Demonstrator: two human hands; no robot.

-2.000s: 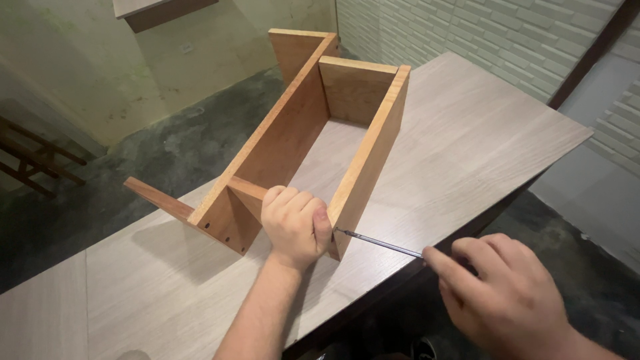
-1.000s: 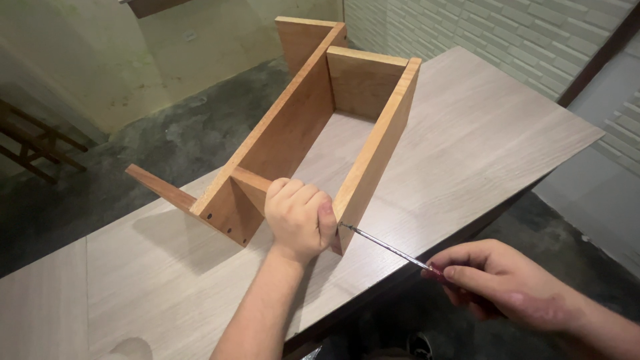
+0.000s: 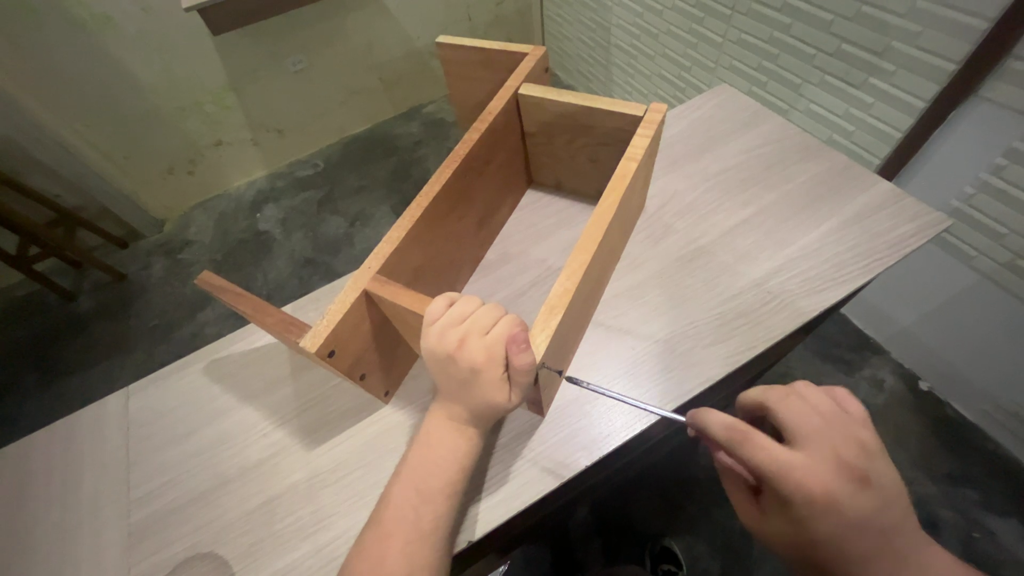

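Note:
A wooden shelf frame (image 3: 448,216) of joined boards lies on the table. My left hand (image 3: 478,356) grips its short near crosspiece (image 3: 398,300), close to the right side board (image 3: 604,240). A dark screw (image 3: 552,369) stands partly out of that board's near end. My right hand (image 3: 808,472) holds a screwdriver by its handle, mostly hidden in the fingers. The screwdriver's metal shaft (image 3: 628,398) points left, its tip beside the screw's head with a small gap seemingly between them. Dark screw holes (image 3: 362,377) show at the frame's near left end.
The pale wood-grain table (image 3: 760,192) runs under the frame, its front edge passing below my hands. A dark wooden stool (image 3: 56,232) stands on the floor at the far left. A textured white wall (image 3: 784,72) rises behind the table. A shoe (image 3: 666,556) shows below.
The screwdriver tip was at the side board's near end a second ago and now sits slightly off the screw. My right hand has shifted its grip. My left hand keeps its hold on the crosspiece.

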